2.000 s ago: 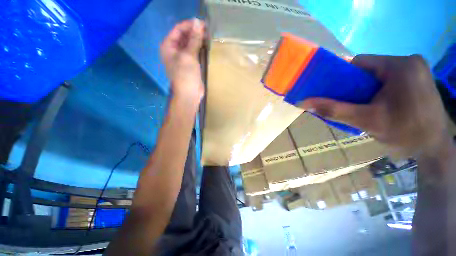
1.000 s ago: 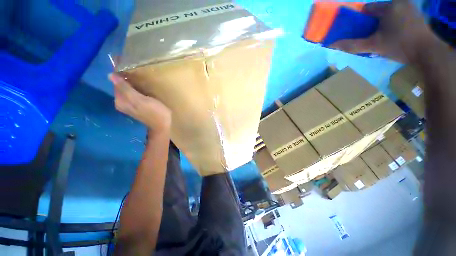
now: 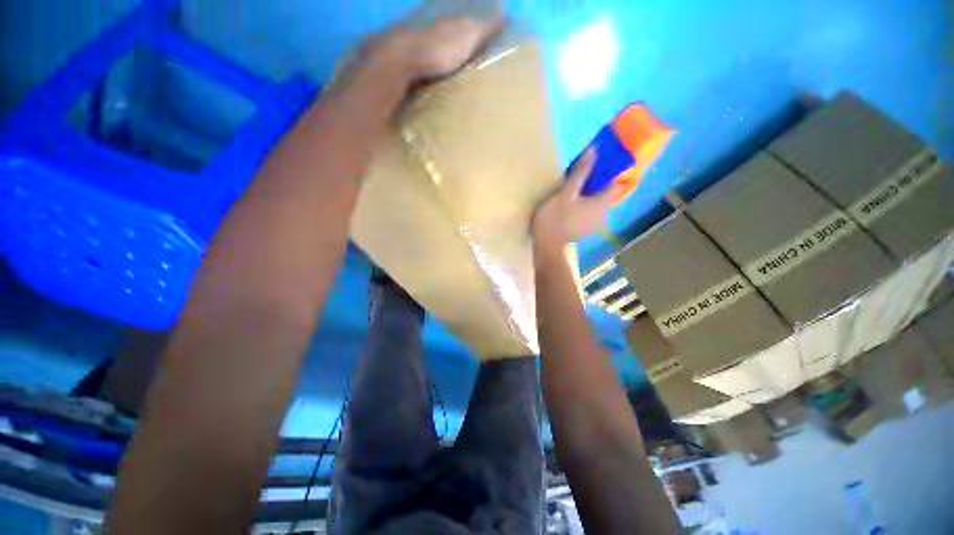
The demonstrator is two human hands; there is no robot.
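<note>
A brown shipping carton (image 3: pixel 460 188) stands right in front of my legs, with a shiny strip of clear tape running along its near face. My left hand (image 3: pixel 445 47) is on the carton's top far edge, fingers bent over it and blurred. My right hand (image 3: pixel 573 209) holds a blue and orange tape dispenser (image 3: pixel 617 157) at the carton's right side. The wrist is against or very near the carton.
A blue plastic stool (image 3: pixel 126 219) is on the blue floor (image 3: pixel 722 52) at the left. Stacked cartons marked MADE IN CHINA (image 3: pixel 785 251) stand on a pallet (image 3: pixel 617 293) at the right. More cartons are behind them. Dark bars cross the lower left.
The carton has tilted and turned. My left hand has moved from its left side to its top edge. My right hand has come down and inward with the dispenser. More of the stool shows.
</note>
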